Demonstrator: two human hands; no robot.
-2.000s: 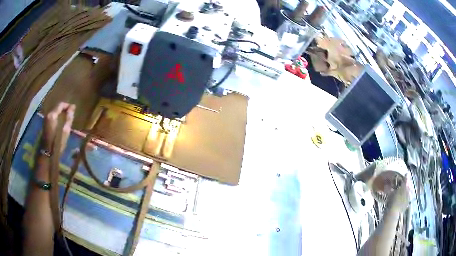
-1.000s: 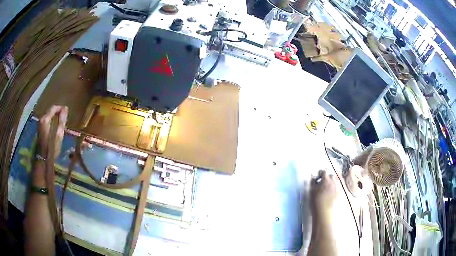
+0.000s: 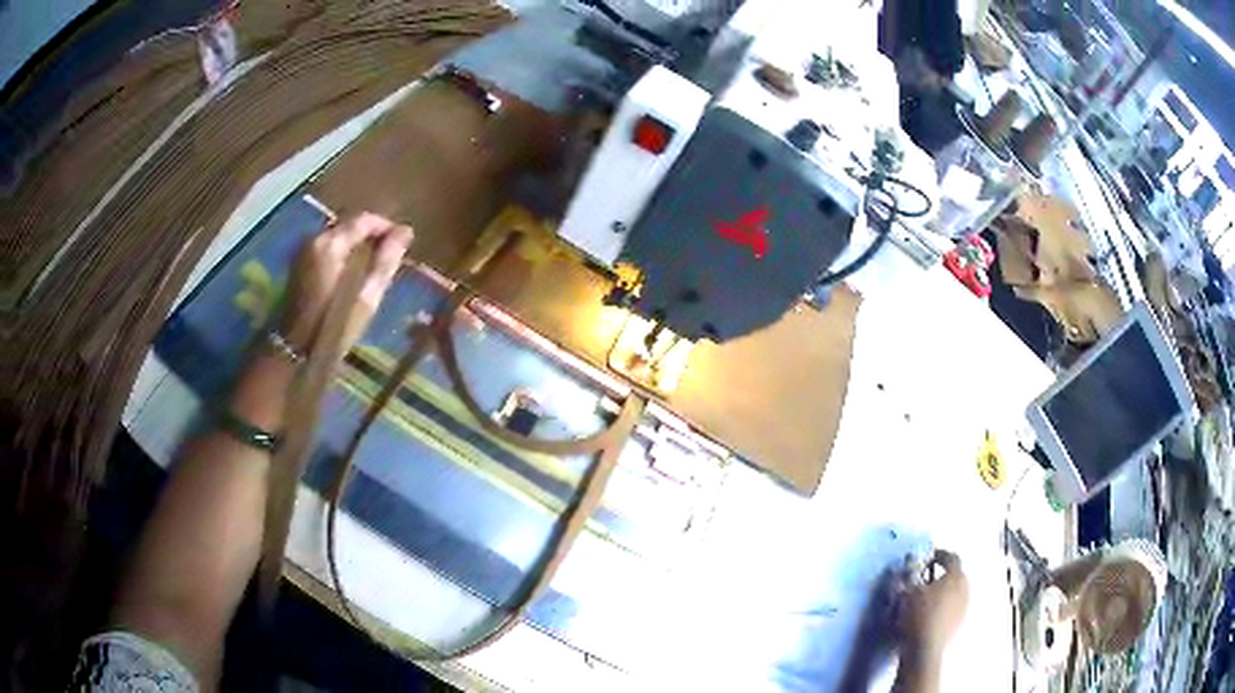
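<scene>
My left hand (image 3: 345,278) is closed on a brown strap (image 3: 291,447) at the left, by the front edge of the brown panel (image 3: 786,393). The strap hangs down from the hand. Another strap loop (image 3: 576,508) curves over the machine bed from the clamp area. The panel lies flat under the dark grey sewing head (image 3: 745,224). The yellow-gold clamp frame (image 3: 515,257) and needle area are lit by a warm lamp. My right hand (image 3: 935,596) is low at the right on the white table, fingers curled; a small bright spot shows at the fingertips, too blurred to name.
A large strap bundle (image 3: 81,271) fills the left side. At right are a control screen (image 3: 1117,399), a small fan (image 3: 1121,602), a yellow round sticker (image 3: 991,460) and a red part (image 3: 968,264). Thread cones (image 3: 1016,129) and brown pieces (image 3: 1063,264) lie behind the machine.
The view has swung, so the machine sits further right. My left hand still holds the strap. My right hand has come from beside the fan onto the white table, nearer the machine bed.
</scene>
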